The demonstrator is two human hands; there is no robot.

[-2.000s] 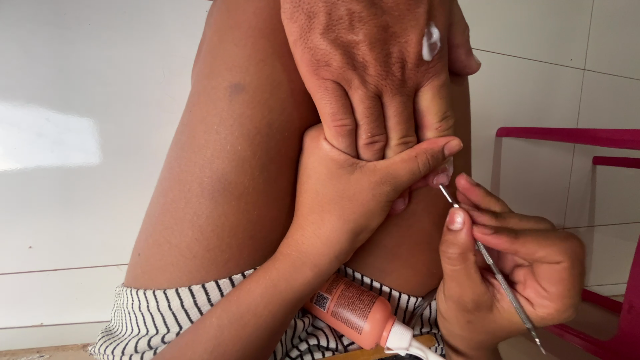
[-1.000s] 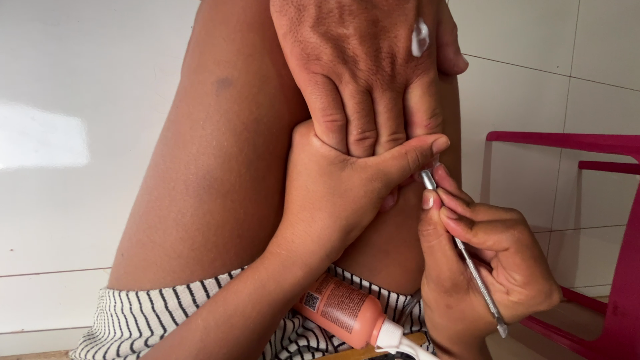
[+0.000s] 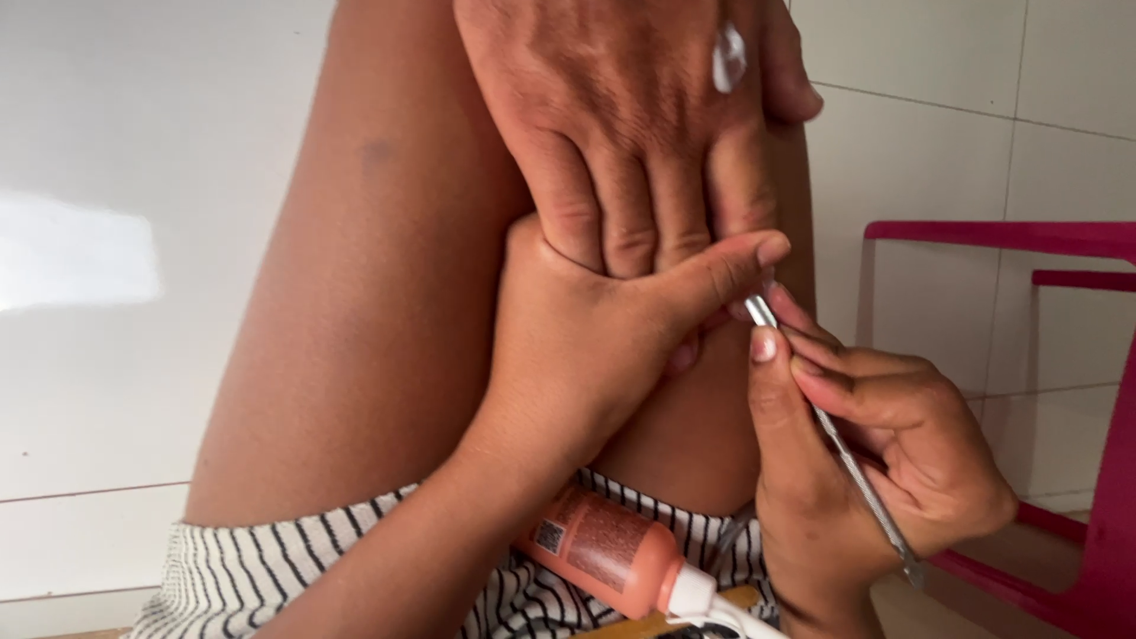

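Observation:
My left hand [image 3: 603,328] is wrapped around the fingers of another person's hand [image 3: 621,115], its thumb lying over the index finger. A dab of white cream [image 3: 729,59] sits on the back of that other hand. My right hand [image 3: 870,426] grips a metal cuticle pusher [image 3: 856,470] between thumb and fingers. The tool's broad upper end is at the held index fingertip, which is mostly hidden behind my left thumb; whether it touches the nail I cannot tell. The tool's narrow lower end sticks out below my right palm.
An orange bottle [image 3: 603,550] with a white cap lies on the striped shorts [image 3: 293,559], partly under my left forearm. Bare thighs [image 3: 382,293] support the hands. A magenta plastic stool [image 3: 1003,238] stands at the right on the tiled floor [image 3: 923,151].
In the oldest frame a thin tip of the tool points at the fingertip; now a broader silver end is there. My right hand still holds the tool, and my left keeps its hold.

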